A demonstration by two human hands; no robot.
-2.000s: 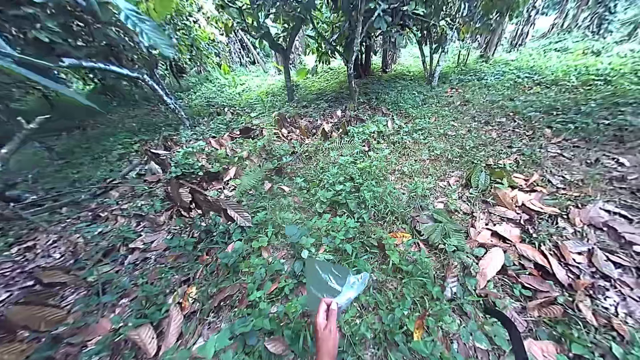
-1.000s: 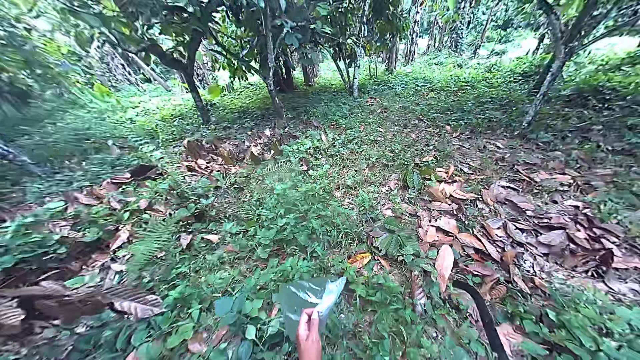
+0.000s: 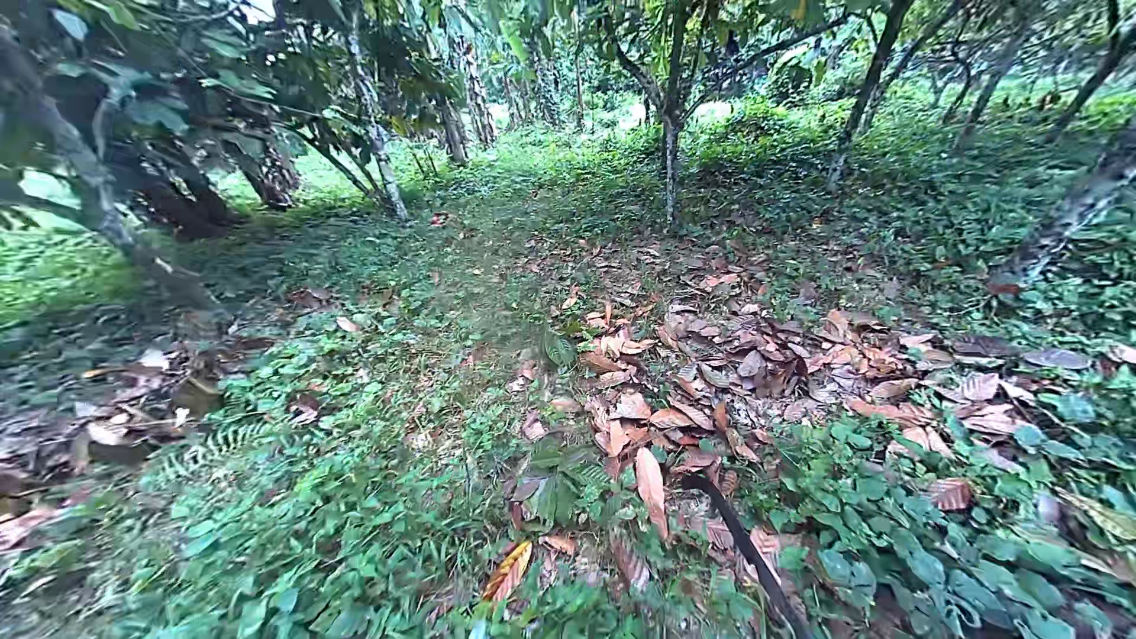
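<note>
Neither my left hand nor my right hand shows in the head view now. A dark, narrow, curved blade-like tool (image 3: pixel 750 550) reaches in from the bottom edge, right of the middle, its hooked tip over dry leaves. What holds its lower end is outside the view. Close to its tip lies a long orange-brown dry leaf (image 3: pixel 650 490). A yellow and brown leaf (image 3: pixel 508 572) rests on the low green plants left of the tool.
Brown leaf litter (image 3: pixel 754 364) covers ground at the centre right. Low green plants (image 3: pixel 328 497) grow at the left and bottom. Slim trunks stand ahead (image 3: pixel 672 169), at the left (image 3: pixel 115 213) and at the right edge (image 3: pixel 1078 209). Low branches hang across the top.
The hand with the clear plastic piece, at the bottom in both earlier frames, is out of view now. The view has turned to the right. The dark curved tool remains at the lower right.
</note>
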